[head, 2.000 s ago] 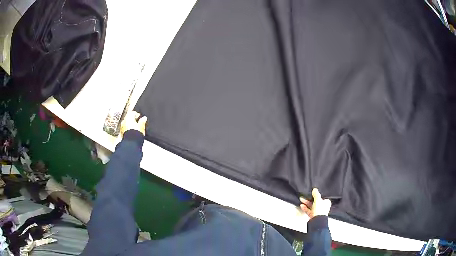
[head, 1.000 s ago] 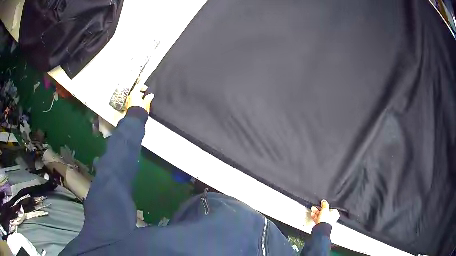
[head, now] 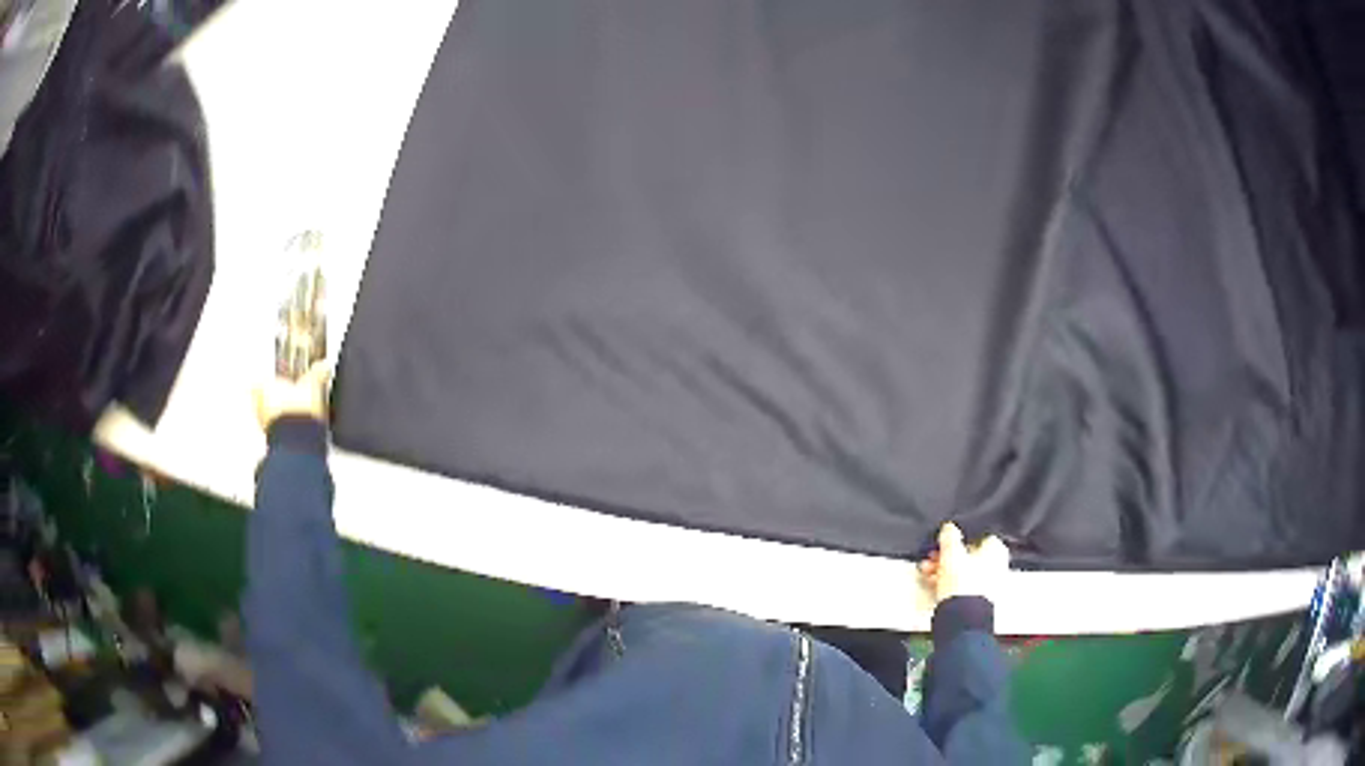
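Note:
The black cloth (head: 674, 270) lies over the white-topped table (head: 599, 546), flat at the left and creased towards the right. My left hand (head: 295, 398) is just left of the cloth's near left corner, its fingers on the lower end of a pale metallic bar (head: 303, 311); blur hides the exact grip. The bar lies beside the cloth's left edge. My right hand (head: 966, 572) pinches the near edge of the cloth at the right, and folds run up from that spot.
A dark fabric bundle (head: 105, 225) lies at the table's left side. The green floor (head: 449, 644) shows below the table edge, with scraps (head: 90, 659) at the lower left. Blue-white pieces (head: 1332, 599) are at the far right edge.
The view has turned. My left hand has left the cloth corner for the metallic bar, which is nearer the cloth. The large fold has shifted right and the left part lies flatter.

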